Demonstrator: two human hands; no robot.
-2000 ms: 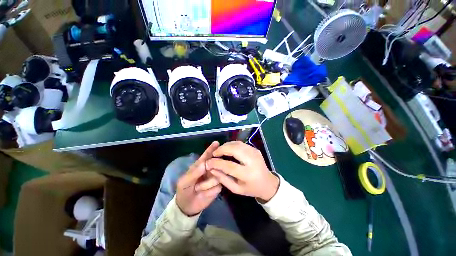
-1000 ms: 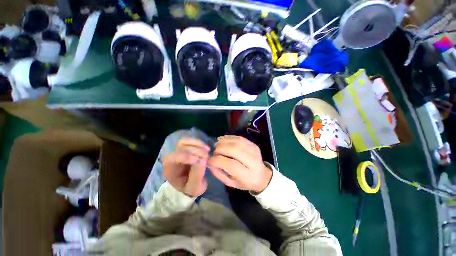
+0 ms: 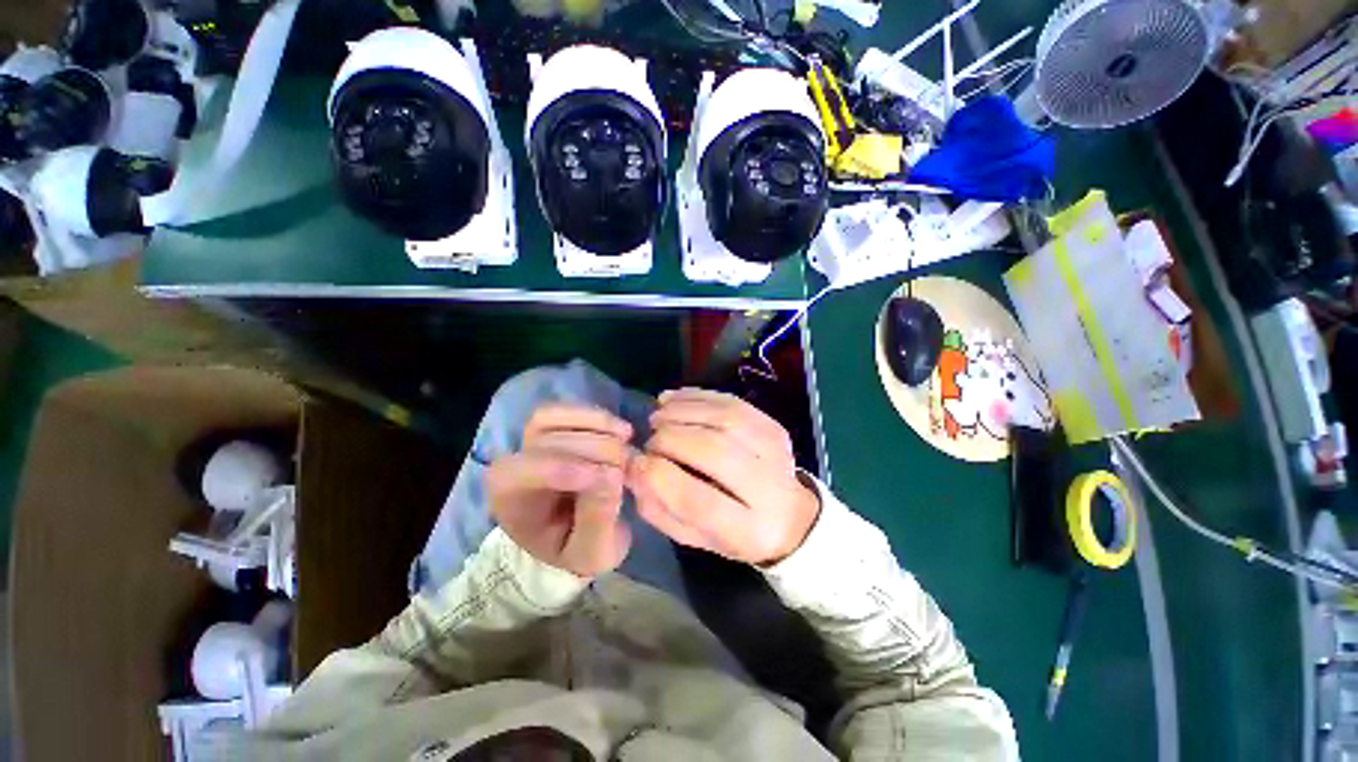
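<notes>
My left hand [image 3: 563, 488] and my right hand [image 3: 721, 476] are held together over my lap, fingertips meeting. Both are bare, with fingers bent and thumbs against the index fingers. Something tiny may be pinched between the fingertips, but it is too small and hidden to make out. Three white PTZ cameras with glossy black balls stand in a row along the bench edge: a left one [image 3: 410, 154], a middle one [image 3: 597, 170] and a right one [image 3: 764, 182]. Neither hand touches them.
An open carton [image 3: 90, 447] holding white cameras is left of my knees. The right bench bears a black mouse [image 3: 913, 341] on a rabbit mouse pad [image 3: 953, 412], a small parts box [image 3: 1105, 331], a yellow tape roll [image 3: 1101, 520] and a pen [image 3: 1066, 648]. A fan [image 3: 1121, 63] stands behind a blue cloth [image 3: 984, 149].
The view has tilted down, so the monitor has left the picture. My hands have come from overlapping to fingertip against fingertip, slightly lower relative to the bench. The cameras stand in the same row.
</notes>
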